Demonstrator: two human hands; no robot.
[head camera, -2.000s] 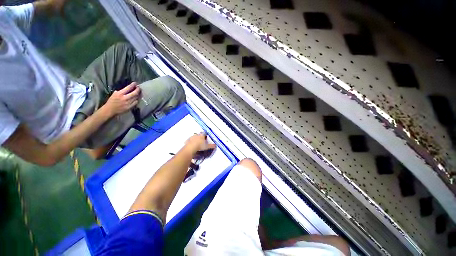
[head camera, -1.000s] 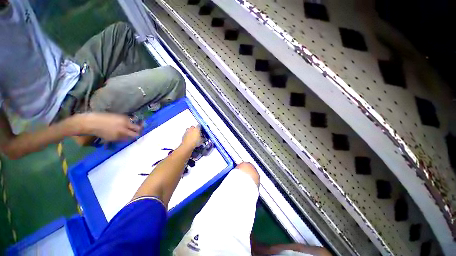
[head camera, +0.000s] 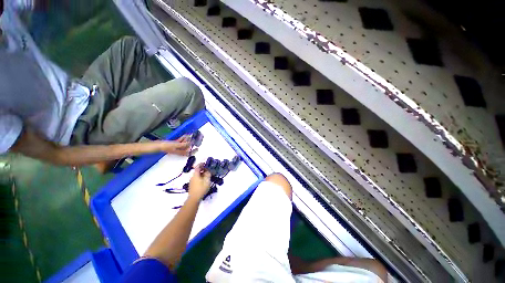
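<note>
A blue bin (head camera: 102, 213) with a white liner sheet (head camera: 138, 213) lies in front of me. Several black power adapters (head camera: 224, 164) stand in a short row near its rack-side end, with more black units and thin cords beside them. My left hand (head camera: 199, 181) is over the liner at the left end of the row, its fingertips closed on a black adapter there; the fingers partly hide it. Another person's hand (head camera: 180, 146) holds a dark adapter (head camera: 195, 138) over the bin's far side. My right hand is not in view.
A seated person (head camera: 50, 105) is at the left. The rack's perforated shelves (head camera: 332, 66) and chipped shelf edge (head camera: 382, 83) fill the right. My knee (head camera: 277, 182) is beside the bin's near corner. Another blue bin (head camera: 83, 268) is at lower left.
My left hand has moved back from the rack-side end of the bin, leaving the row of adapters visible. The other person's hand has reached in over the bin with an adapter.
</note>
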